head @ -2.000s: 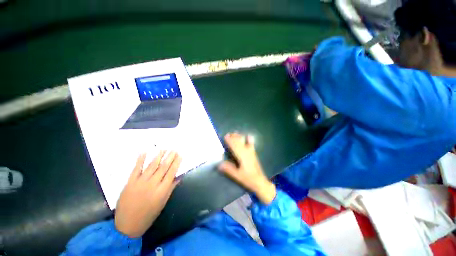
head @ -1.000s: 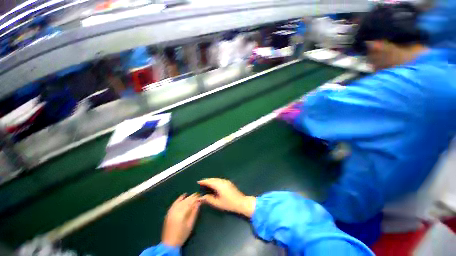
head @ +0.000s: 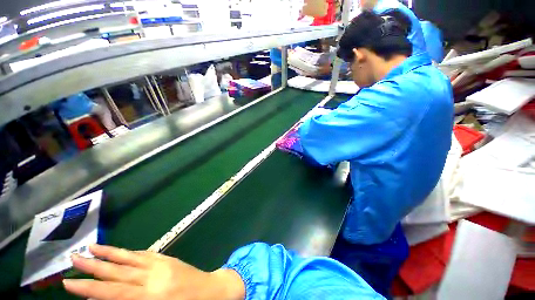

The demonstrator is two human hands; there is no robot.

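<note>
The white retail box (head: 65, 231) with a dark tablet and keyboard picture lies on the green conveyor belt (head: 170, 170) at the lower left. My right hand (head: 149, 275) reaches in from the bottom in a blue sleeve, palm down with fingers spread. It overlaps the near corner of the box in the picture; whether it touches the box I cannot tell. It holds nothing that I can see. My left hand is not in the picture.
A pale chipped rail (head: 220, 190) separates the belt from the dark green bench (head: 276, 202). A neighbouring worker (head: 387, 129) in a blue smock handles a pink and purple box (head: 290, 142). White and red pieces (head: 478, 261) are piled behind. A grey metal frame (head: 176, 55) runs overhead.
The view has swung right and widened. The box, under my hand on the bench two seconds ago, is now on the belt. My right hand has stretched left; my left hand has left the picture.
</note>
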